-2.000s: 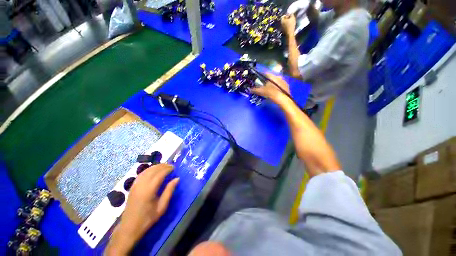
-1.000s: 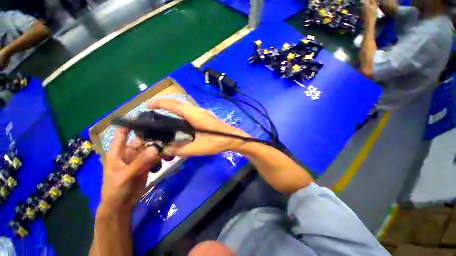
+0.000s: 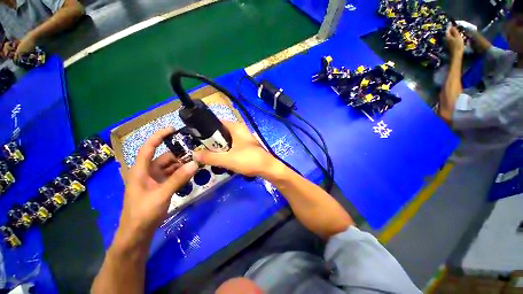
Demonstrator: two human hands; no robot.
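Note:
My left hand (image 3: 146, 181) holds a small black assembly (image 3: 182, 142) with shiny metal parts between thumb and fingers. My right hand (image 3: 244, 150) is wrapped around the black electric screwdriver (image 3: 203, 123), which has a pale label band and stands tilted beside the assembly. The screwdriver's bit tip is hidden by the hands. Behind and below the hands lies the screw box (image 3: 119, 150), a brown cardboard tray of tiny silvery-blue screws (image 3: 148, 131). The white holding strip (image 3: 189, 199) with black round inserts (image 3: 201, 176) is in front of it, partly covered by my hands.
A black inline connector (image 3: 277, 99) and looping cord (image 3: 315, 138) lie right of the box. Assemblies are heaped on the blue sheet (image 3: 367, 86) at right and in rows (image 3: 57, 192) at left. A green surface (image 3: 143, 69) is behind. Other people (image 3: 487, 97) work at both upper sides.
Two seconds ago my right hand was at the far heap; now it grips the screwdriver near my left hand. Since one second ago the screwdriver has swung more upright. The view has shifted.

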